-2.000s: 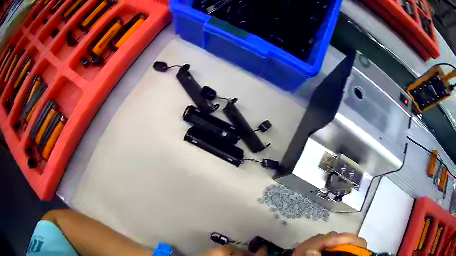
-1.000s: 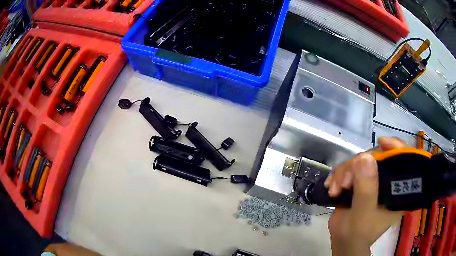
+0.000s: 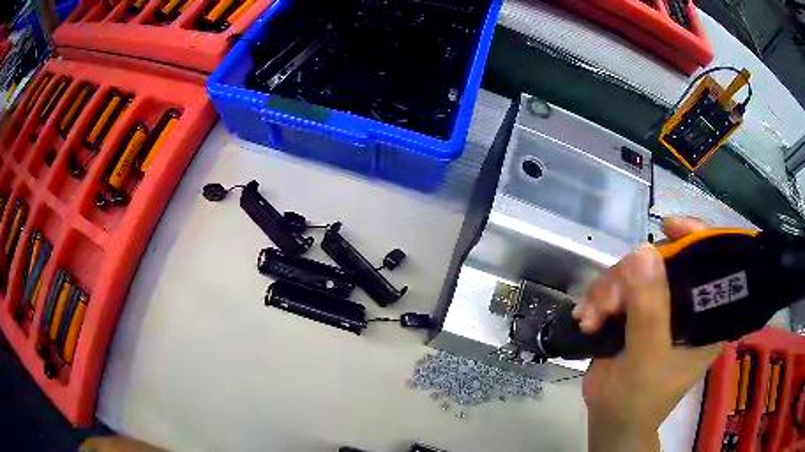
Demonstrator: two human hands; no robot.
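Observation:
My right hand point(image 3: 643, 327) is closed around the electric screwdriver point(image 3: 697, 287), a thick black body with an orange band and white label. The screwdriver's tip end is at the pickup mechanism point(image 3: 521, 322) on the front of the silver screw feeder point(image 3: 565, 203); the exact tip contact cannot be told. Small silver screws point(image 3: 472, 380) lie heaped before the feeder. At the bottom edge a black housing point(image 3: 425, 448) is mostly cut off. Only a bit of my left forearm shows at the bottom left; my left hand is out of the picture.
Several black housings point(image 3: 316, 305) with tethered caps lie mid-table. A blue bin point(image 3: 353, 150) full of black parts stands behind them. Red-orange foam trays point(image 3: 146, 238) with orange units stand at left, back right and lower right. A yellow-orange framed instrument point(image 3: 703, 124) is behind the feeder.
Since the oldest frame, my right hand has lifted the screwdriver from the bottom edge to the feeder's front. The view has shifted. Since the middle frame, hand and screwdriver have barely moved.

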